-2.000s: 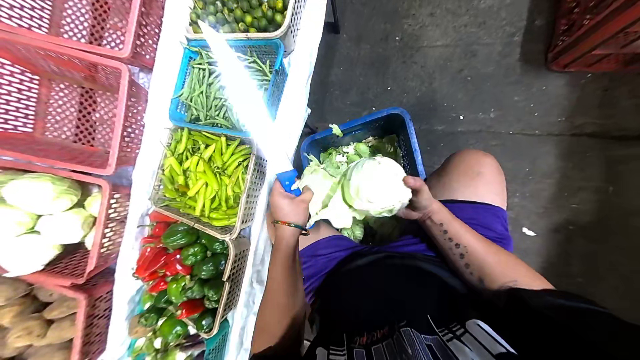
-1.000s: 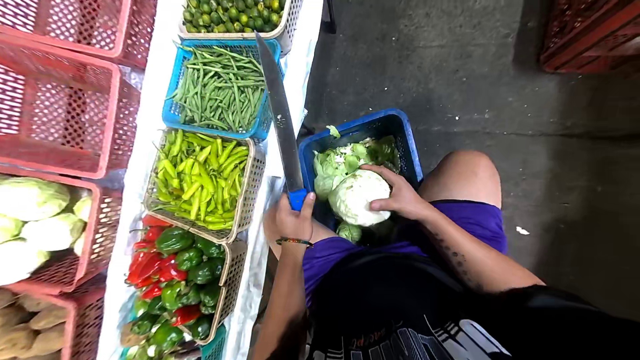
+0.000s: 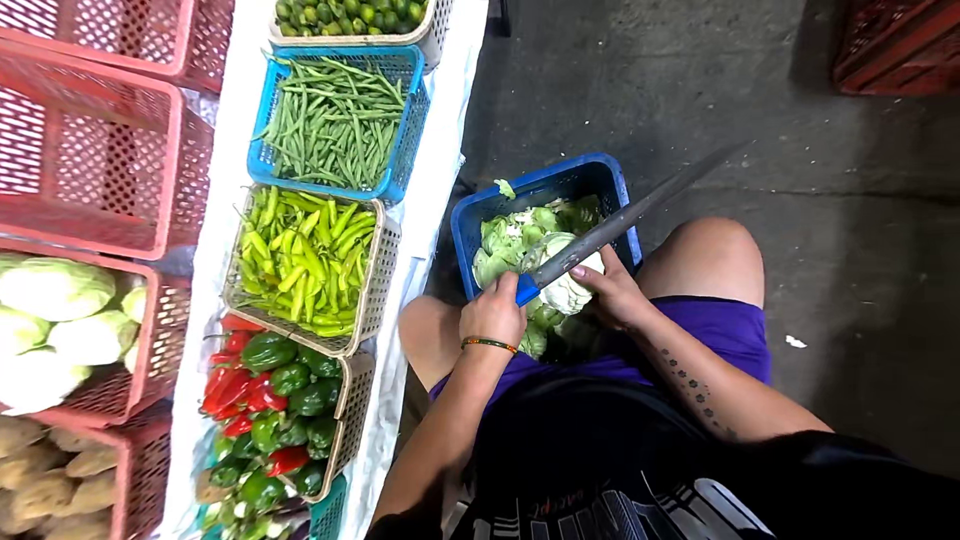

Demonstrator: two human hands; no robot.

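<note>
My left hand (image 3: 493,319) is closed around the blue handle of a long knife (image 3: 611,229), whose blade points up and to the right across a cabbage head (image 3: 568,289). My right hand (image 3: 611,289) holds that pale cabbage from its right side, the thumb near the blade. Both are over a blue plastic crate (image 3: 463,225) between my knees, where loose green cabbage leaves (image 3: 499,244) lie. The blade hides part of the cabbage; whether its edge cuts in, I cannot tell.
On the white-covered table at left stand baskets of green beans (image 3: 337,124), light green chili peppers (image 3: 304,262), bell peppers (image 3: 289,397) and small green citrus fruits (image 3: 349,15). Farther left are red crates (image 3: 169,172), some with cabbages (image 3: 56,289) or potatoes (image 3: 52,480). Another red crate (image 3: 896,52) stands upper right.
The knife has swung from pointing up beside the crate to lying across the cabbage. Two seconds ago both hands were at the cabbage, which had loose outer leaves around it.
</note>
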